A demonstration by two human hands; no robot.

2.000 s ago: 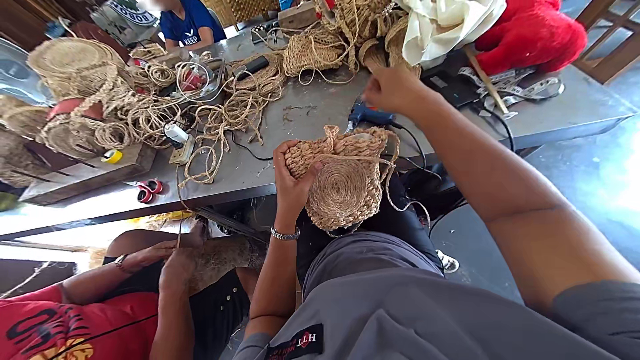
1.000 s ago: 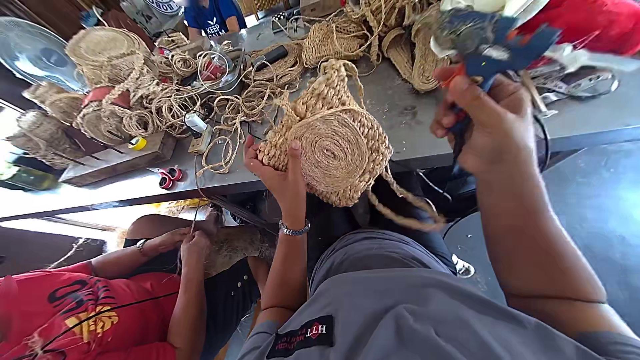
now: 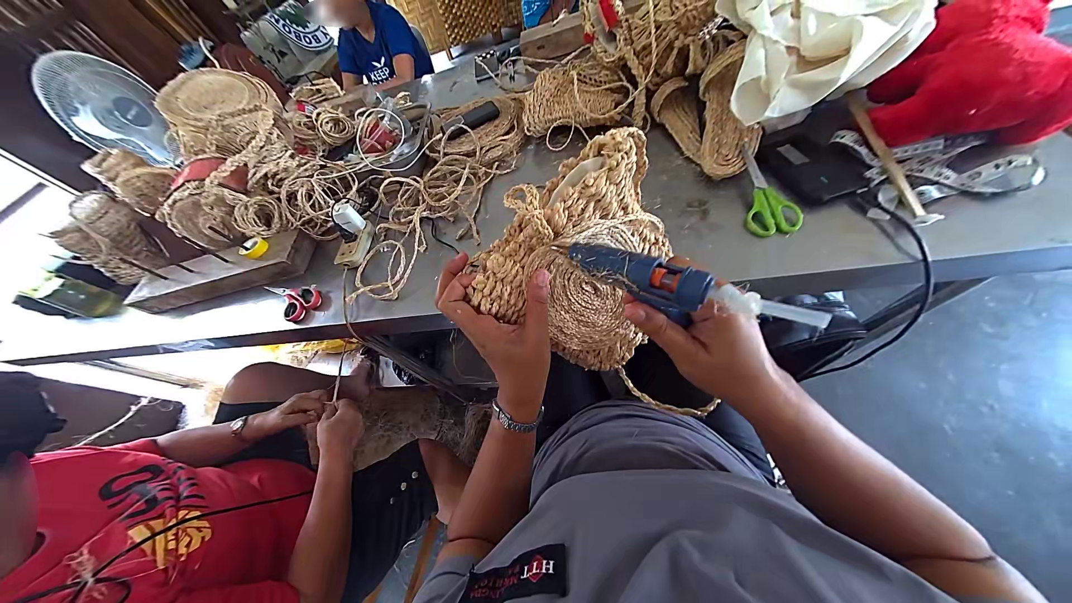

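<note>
My left hand (image 3: 507,335) grips the left edge of a woven natural-fibre bag (image 3: 515,272), thumb on its front near a round coiled rope disc (image 3: 586,301). In my right hand (image 3: 712,343) is a blue hot glue gun (image 3: 641,272), with a translucent glue stick (image 3: 791,312) sticking out of its back. The gun's nozzle points left and lies over the upper part of the coiled disc; whether it touches cannot be told. A braided cord (image 3: 662,406) hangs below the bag over my lap.
The metal-topped table (image 3: 946,234) bears green-handled scissors (image 3: 773,211), red-handled scissors (image 3: 295,301), tangled rope (image 3: 435,184), a wooden block with spikes (image 3: 222,272), a tape measure (image 3: 963,172) and a black cable (image 3: 925,268). A person in red (image 3: 184,519) works with a strand at left; another in blue (image 3: 381,50) sits behind.
My right hand was reaching to the far side of the table, then held the glue gun up at the right; now the gun is over the coiled disc. The green-handled scissors now show on the table.
</note>
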